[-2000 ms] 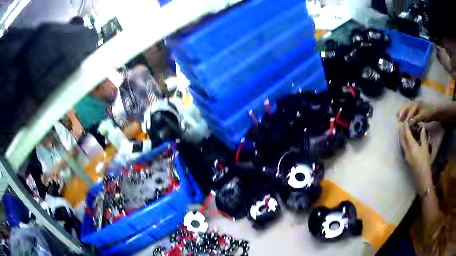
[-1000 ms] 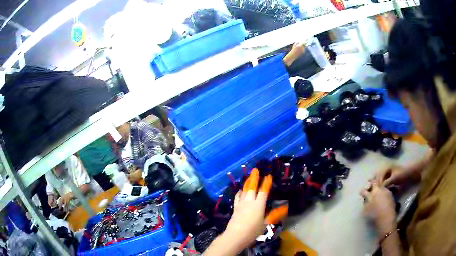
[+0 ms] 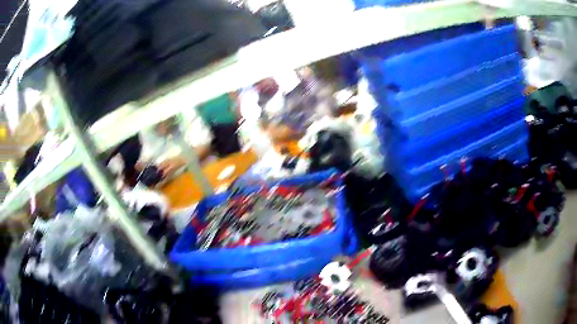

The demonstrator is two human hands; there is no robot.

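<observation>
Neither of my hands shows in this blurred view. Nearest in front of me, a loose pile of LED ring boards with red leads [image 3: 310, 307] lies on the bench at the bottom edge. A pale ring board [image 3: 335, 276] lies at its back edge. Black camera housings with pale rings inside [image 3: 473, 264] stand to the right, and one [image 3: 419, 286] has a blurred white streak beside it that I cannot identify. More dark housings with red leads [image 3: 468, 209] are massed behind.
A blue parts bin full of boards [image 3: 266, 262] stands left of centre. Stacked blue bins [image 3: 455, 107] rise at the back right. A crumpled clear bag [image 3: 76, 253] is far left. A pale shelf frame [image 3: 253, 66] crosses above. Blurred people are behind it.
The view has swung left, so the bins and housings sit further right in the picture. My left hand, with orange finger cots, has gone out of view. The neighbouring worker at the right is also out of view.
</observation>
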